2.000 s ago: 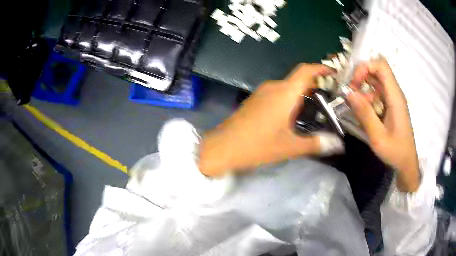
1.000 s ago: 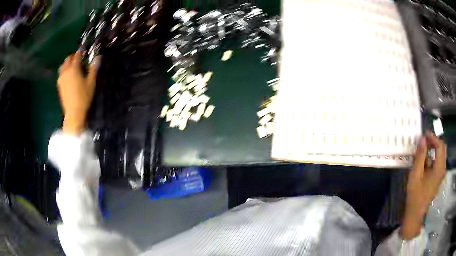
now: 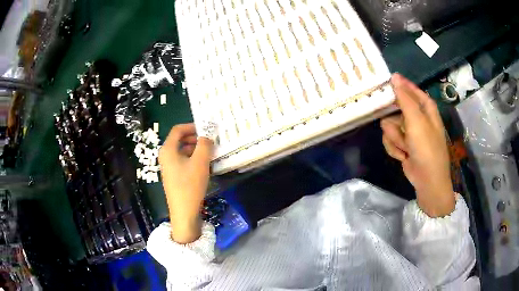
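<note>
A large white parts tray (image 3: pixel 273 74) with regular rows of thin brownish slivers lies in front of me, its near edge at the bench's front. It looks like more than one layer at that edge. My left hand (image 3: pixel 185 173) grips the tray's near left corner, thumb on top. My right hand (image 3: pixel 418 133) holds the near right corner, with its fingers partly hidden by the tray edge.
A glossy black blister tray (image 3: pixel 111 210) is at left. Shiny metal parts (image 3: pixel 148 77) and cream-white blocks (image 3: pixel 149 153) lie between it and the white tray. A white label (image 3: pixel 427 44) is at upper right. The machine plate (image 3: pixel 495 187) is at right. A blue crate (image 3: pixel 230 227) is below.
My left hand has left the black blister tray and taken the white tray's left corner. My right hand remains at its right corner. The view has shifted, and the tray now appears tilted.
</note>
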